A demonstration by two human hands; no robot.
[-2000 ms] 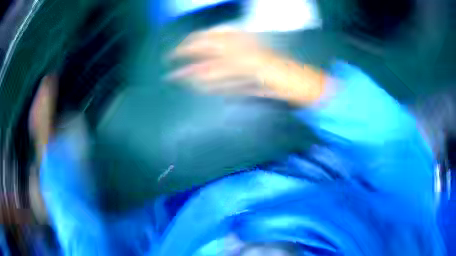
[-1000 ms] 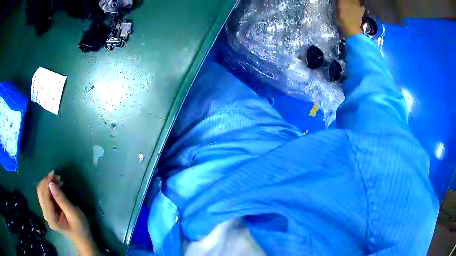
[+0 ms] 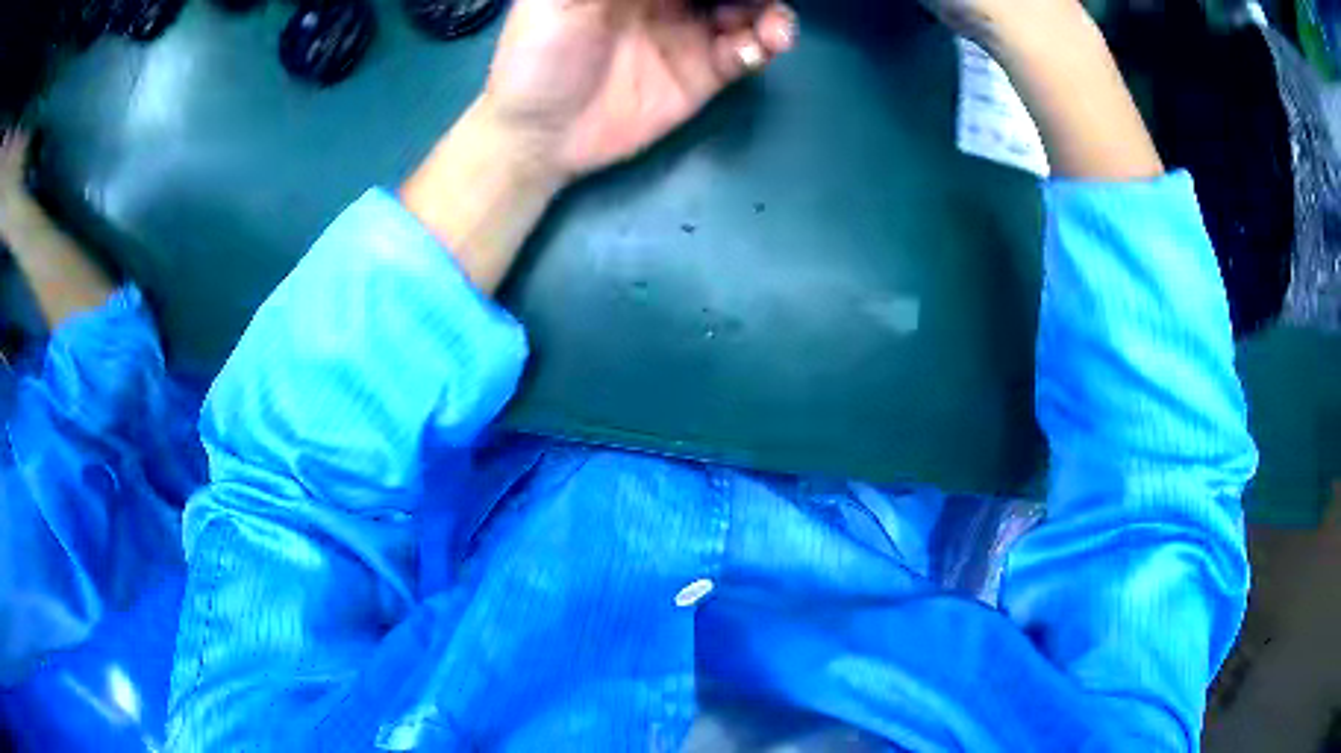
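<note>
My left hand (image 3: 603, 81) is at the top centre, palm up over the green bench, its fingers curled and partly cut off by the top edge. A small part of a dark, glossy black part (image 3: 724, 6) shows at its fingers; its shape cannot be made out. My right hand (image 3: 971, 12) is at the top right, mostly cut off by the top edge, so its fingers and anything in them are hidden. Round glossy black discs (image 3: 327, 38) lie at the upper left of the bench.
The green bench top (image 3: 735, 353) has small specks. A white paper sheet (image 3: 997, 118) lies beside my right wrist. A black heap (image 3: 1213, 147) and clear plastic (image 3: 1316, 177) are at the right. Another person's arm (image 3: 59, 265) is at the left, a brown carton (image 3: 1279, 633) low right.
The view has swung back from the clear bag at the right to the bench. My right hand has left the bag and is over the bench. My left hand is now at the top centre.
</note>
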